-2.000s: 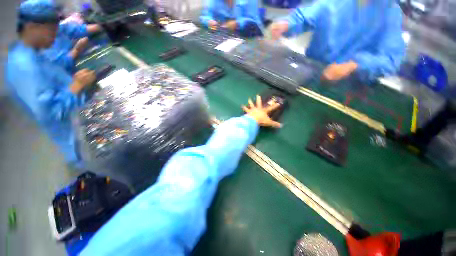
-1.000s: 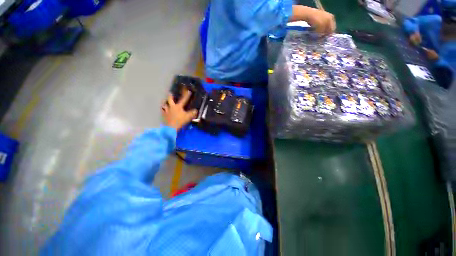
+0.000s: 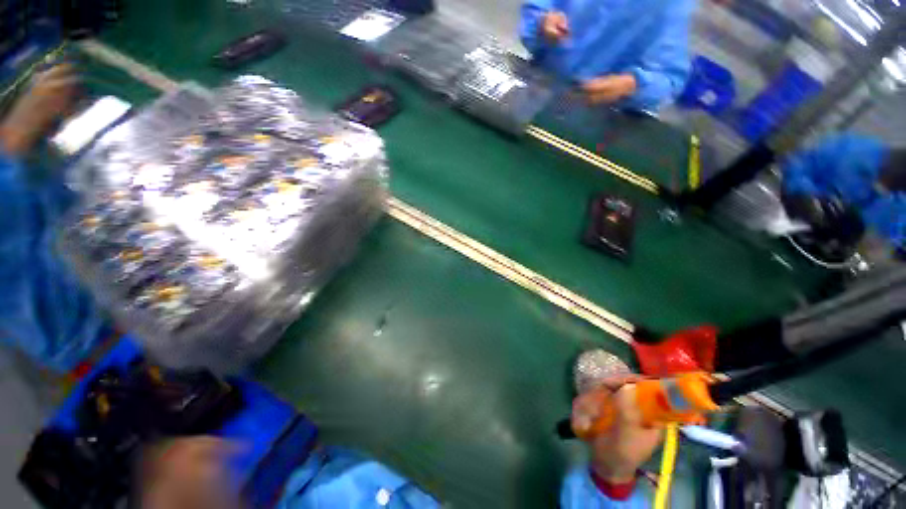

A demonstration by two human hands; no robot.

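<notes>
My right hand [image 3: 621,432] is at the lower right, closed around the orange electric screwdriver [image 3: 676,398]. Its dark bit end points left, beside a round dish of silvery grains [image 3: 598,370]. My left hand [image 3: 189,475] is at the lower left edge, heavily blurred and cut off. It is over or beside the blue bin [image 3: 260,427], which holds black device housings [image 3: 104,413]. Whether it holds a housing does not show.
A tall stack of clear blister trays with boards [image 3: 228,209] stands left. Black housings lie on the green bench [image 3: 477,328], one farther right [image 3: 611,224]. A red bag [image 3: 680,348], dark post and yellow tape [image 3: 668,467] are right. Workers in blue are left, across and far right.
The view swung from the bench to the floor-side bin, then back towards the bench. My right hand with the screwdriver has come into view. My left hand is now low and blurred near the bin.
</notes>
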